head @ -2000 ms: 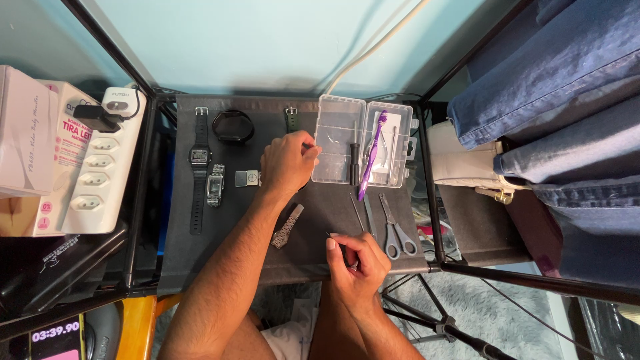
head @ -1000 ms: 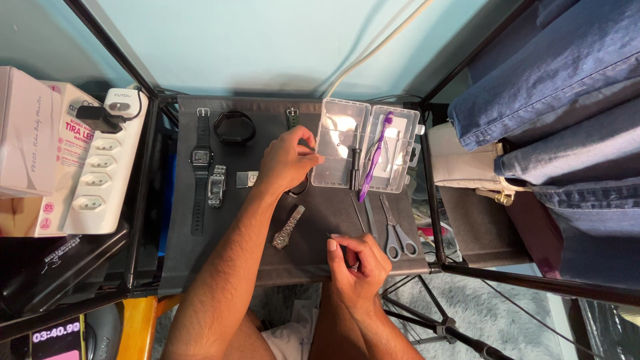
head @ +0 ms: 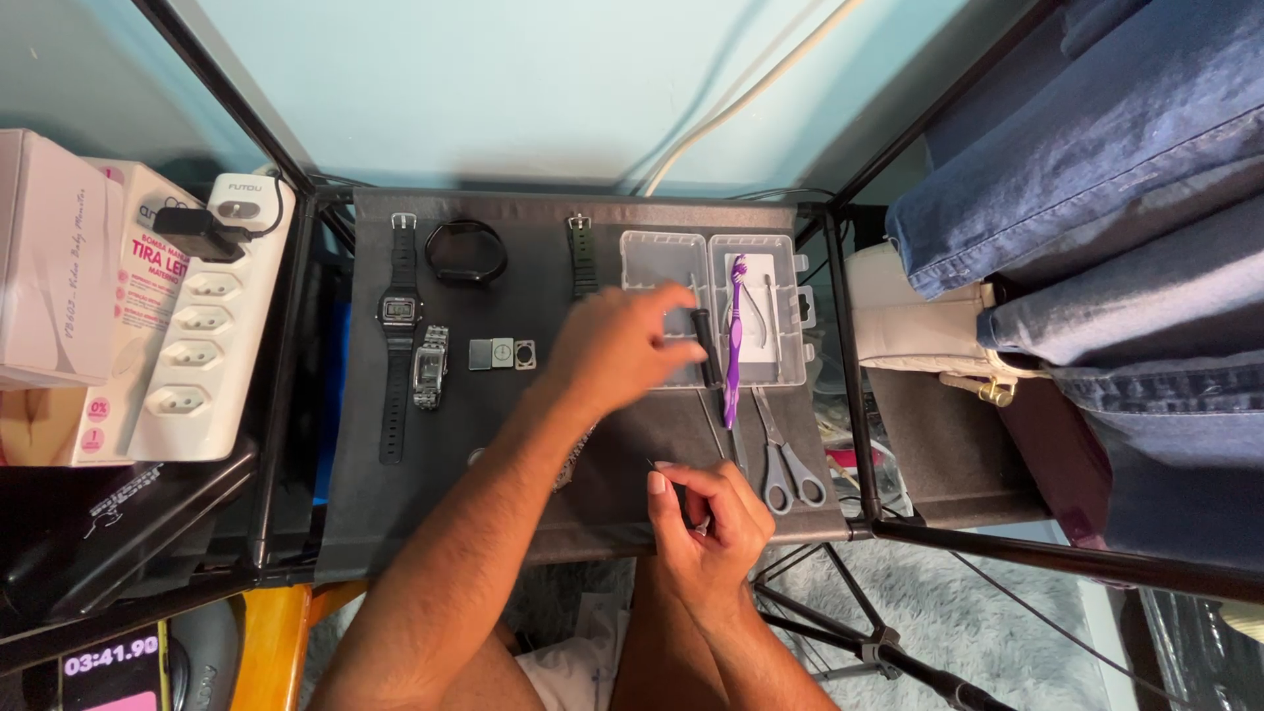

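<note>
My left hand point(head: 622, 346) hovers over the left side of a clear plastic organizer box point(head: 750, 242), fingers apart, near a black-handled screwdriver point(head: 705, 346). My right hand point(head: 713, 523) is low at the front, thumb and forefinger pinched on a small thin item too small to name. A purple toothbrush point(head: 733, 365) lies on the box; scissors point(head: 777, 459) lie in front. A metal bracelet point(head: 573, 464) is partly hidden by my left forearm. Small square watch parts point(head: 502, 354) lie left of my left hand, beyond them a steel watch point(head: 430, 367) and a black digital watch point(head: 399, 311).
A black smart band point(head: 466, 252) and a dark strap with buckle point(head: 581, 257) lie at the back. A white power strip point(head: 202, 326) and boxes point(head: 49, 257) stand left. Black frame tubes edge the fabric shelf; jeans point(head: 1106, 168) hang right.
My left hand has moved right, from beside the dark strap to over the organizer box, and its fingers have spread. My right hand has stayed near the front edge.
</note>
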